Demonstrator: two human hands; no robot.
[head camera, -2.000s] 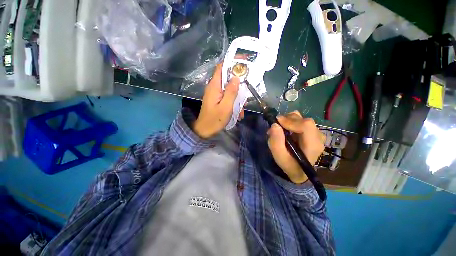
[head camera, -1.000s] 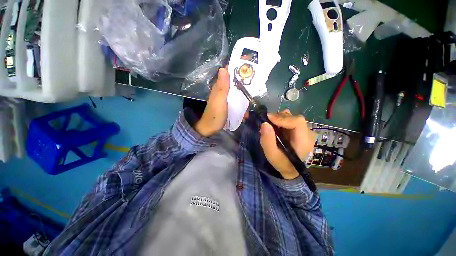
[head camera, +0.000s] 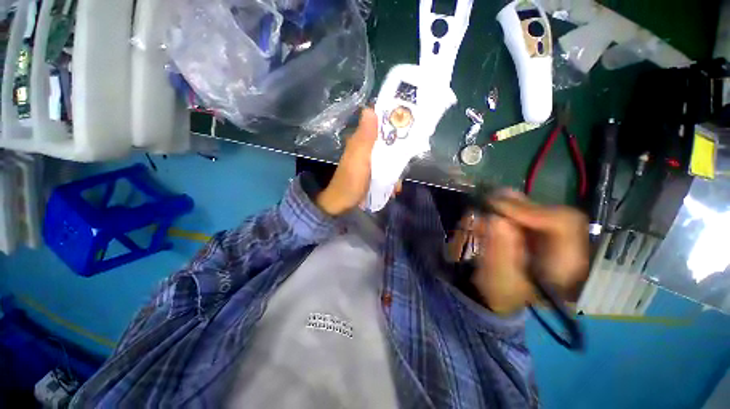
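Observation:
My left hand (head camera: 352, 172) holds a white plastic housing half (head camera: 412, 120) upright at the bench's front edge, thumb on its left side. A gold round part (head camera: 399, 118) sits in the housing's round hole, with thin dark wire or leads beside it. My right hand (head camera: 540, 248) is blurred, off to the right of the housing. It holds the black soldering iron (head camera: 552, 315), whose cord end hangs below the hand; its tip is too blurred to make out.
Behind lie another white housing (head camera: 440, 40) and a third shell (head camera: 528, 72). Red pliers (head camera: 540, 160), a silvery disc (head camera: 471, 154) and a black screwdriver (head camera: 606, 176) lie on the mat. A large clear bag (head camera: 264, 72) and foam trays (head camera: 104, 80) stand left. A blue stool (head camera: 108, 216) is below.
My right hand has moved away from the housing to the right, taking the iron with it. My left hand and the housing have shifted slightly right, and the thumb lies beside the shell.

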